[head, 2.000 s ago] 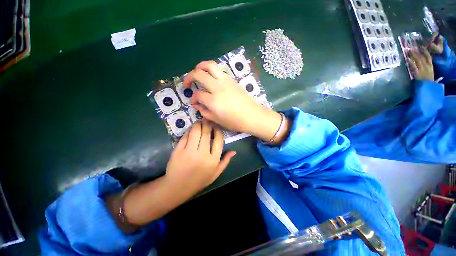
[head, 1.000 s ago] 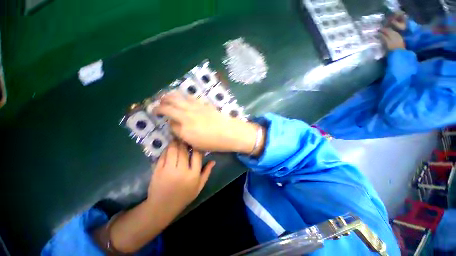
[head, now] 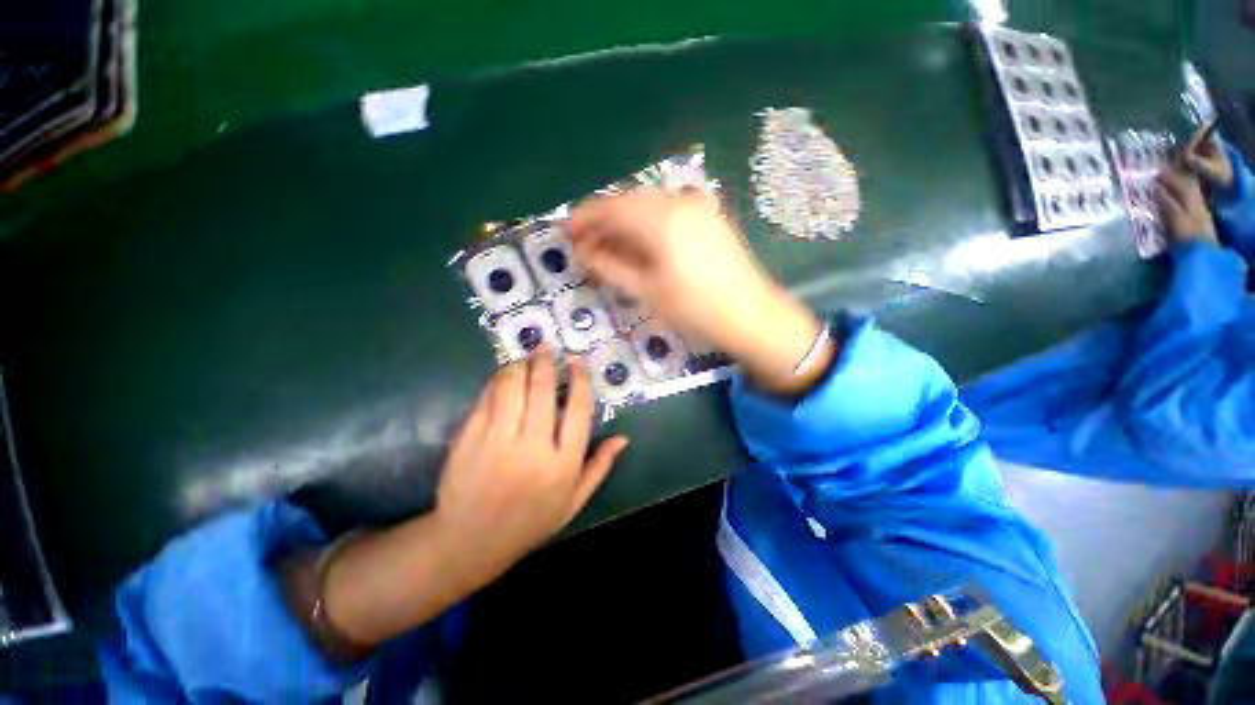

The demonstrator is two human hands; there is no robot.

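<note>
A silvery panel [head: 582, 321] of pale rounded square units with dark round centres lies flat on the dark green mat. My left hand [head: 516, 448] rests at its near edge, fingertips on the lower units, thumb spread out to the right. My right hand [head: 674, 262] is blurred over the upper right part of the panel, fingers bent together and pointing left; whether it holds a small part cannot be seen. It hides several units. A loose pile of tiny pale components [head: 805, 175] lies beyond it to the right.
A white paper scrap [head: 395, 110] lies behind the panel. A thick stack of similar panels [head: 1053, 131] stands at the far right, beside a neighbour's hands [head: 1184, 200] and blue sleeves. Dark layered trays [head: 69, 90] are at the far left. A metal bracket [head: 963, 634] shows at the bottom edge.
My right hand has lifted and shifted right from the panel's middle units, uncovering several of them. My left hand stays at the near edge. The camera view has also shifted.
</note>
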